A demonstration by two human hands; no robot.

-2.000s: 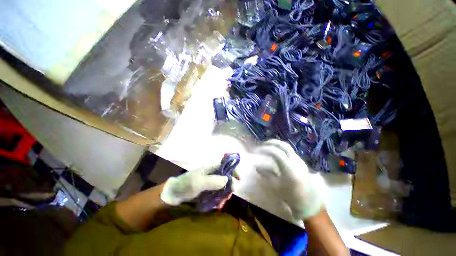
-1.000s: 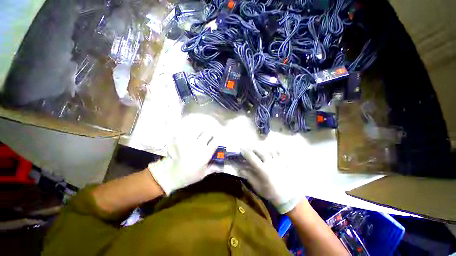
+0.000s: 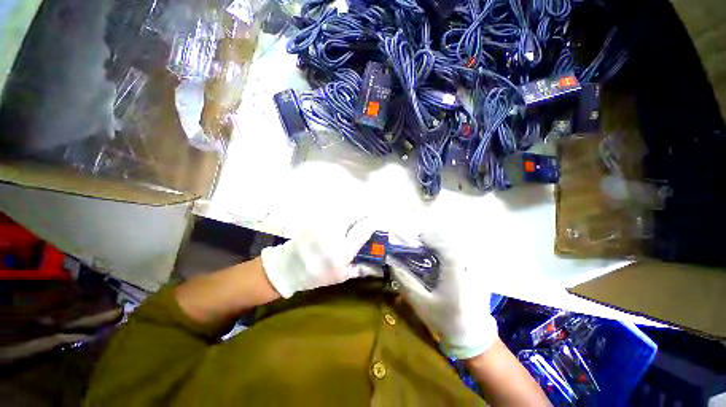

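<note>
My left hand [image 3: 318, 254], in a white knit glove, grips a small black module [image 3: 374, 247] with an orange-red square, near the table's front edge. My right hand [image 3: 447, 298], also gloved, holds the coiled dark cable [image 3: 415, 261] beside the module. The fingertips are partly washed out by glare. A large heap of coiled grey-blue cables [image 3: 414, 67] lies at the back of the white table [image 3: 271, 179]. Other black modules with orange squares lie at the heap's front, one left of centre [image 3: 373, 95] and one at the right [image 3: 541, 168].
Crumpled clear plastic [image 3: 195, 56] lies in an open cardboard box at the left. A cardboard piece with clear plastic [image 3: 599, 195] lies at the right. A blue bin [image 3: 633, 354] holding shiny and dark pieces is below the table. Something red [image 3: 28, 250] is at lower left.
Since the oldest frame, the hands have come together around the module and cable. Since the middle frame, the coil has come into view between them. The camera view has shifted.
</note>
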